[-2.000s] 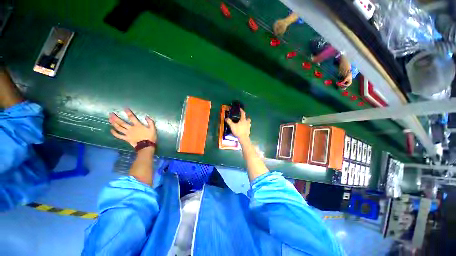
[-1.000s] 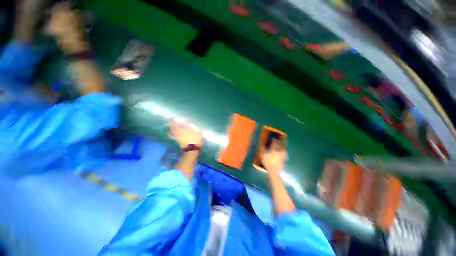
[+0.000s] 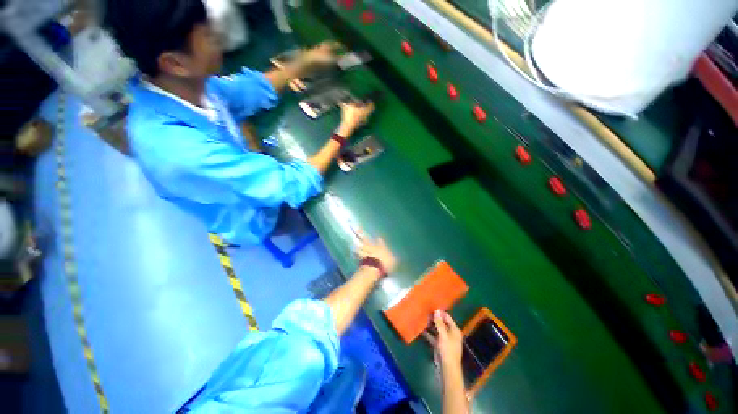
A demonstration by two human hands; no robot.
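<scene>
An orange fixture box (image 3: 426, 301) lies on the green bench in front of me. To its right an orange-rimmed fixture (image 3: 511, 340) holds a black phone or screen assembly (image 3: 485, 343) in its opening. My right hand (image 3: 447, 340) is between the two, its fingertips over the near edge of the orange box; whether it holds anything is not clear. My left hand (image 3: 378, 255) lies on the bench left of the orange box, fingers apart and empty.
A person in a blue smock (image 3: 218, 162) sits to my left, hands at several phone-like units on the bench. A dark phone-sized piece (image 3: 450, 171) lies on the belt. Red pieces (image 3: 523, 154) line the conveyor. A large white cylinder (image 3: 639, 48) is on the shelf. A blue basket (image 3: 380, 376) is below the bench.
The view has swung left, bringing the neighbouring person into view. My right hand has moved off the phone in the fixture towards the orange box. My left hand still rests on the bench.
</scene>
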